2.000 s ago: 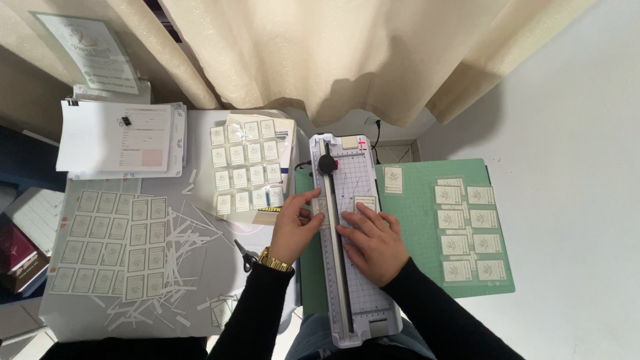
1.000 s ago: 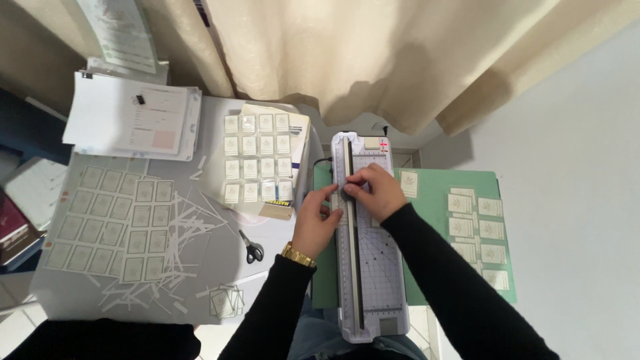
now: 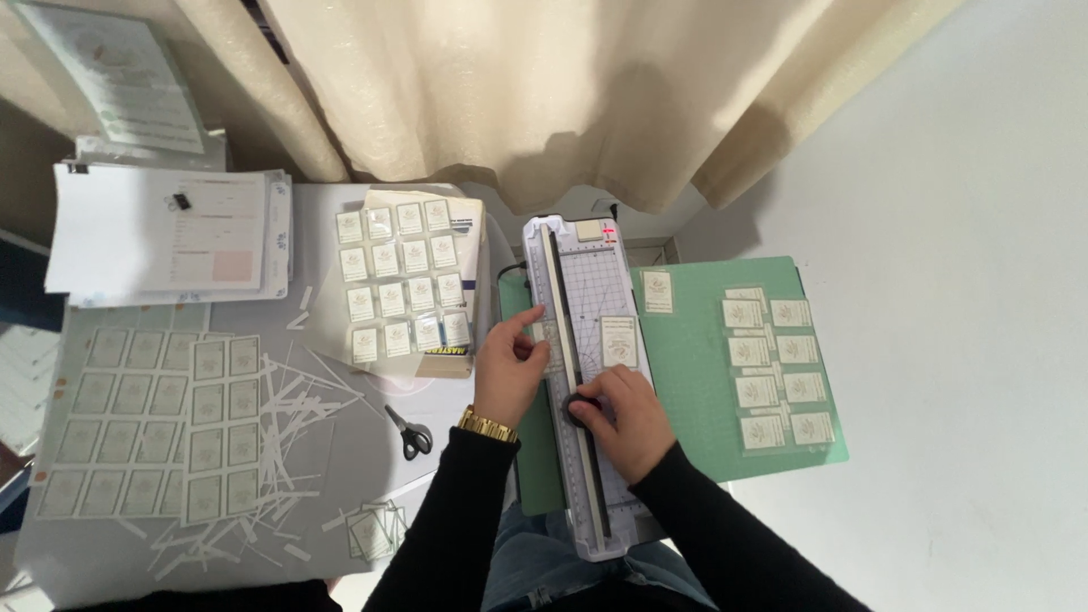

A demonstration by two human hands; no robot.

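A white sliding paper trimmer [image 3: 608, 280] lies across a green cutting mat [image 3: 697, 408]. My right hand [image 3: 629, 421] grips the trimmer's round black cutter knob [image 3: 583, 410] about midway down the rail. My left hand [image 3: 514, 357], wearing a gold watch, rests at the rail's left side, its fingers bent over a laminated card piece [image 3: 551, 347]; whether they pinch it or only press it, I cannot tell. A printed card [image 3: 620, 341] lies on the trimmer bed right of the rail. One more card [image 3: 658, 291] sits on the mat close to the trimmer.
Overlapping cards [image 3: 796, 348] lie on the mat's right. At left, the table [image 3: 340, 527] holds black scissors [image 3: 410, 433], scattered paper strips [image 3: 293, 425], laminated card sheets [image 3: 119, 395], a card grid [image 3: 412, 297] on an envelope and a paper stack [image 3: 127, 229]. A beige curtain [image 3: 510, 93] hangs behind.
My right hand has slid from higher on the rail down toward me with the cutter knob. Two seconds earlier it lay flat on the trimmer bed, with the knob near the top.
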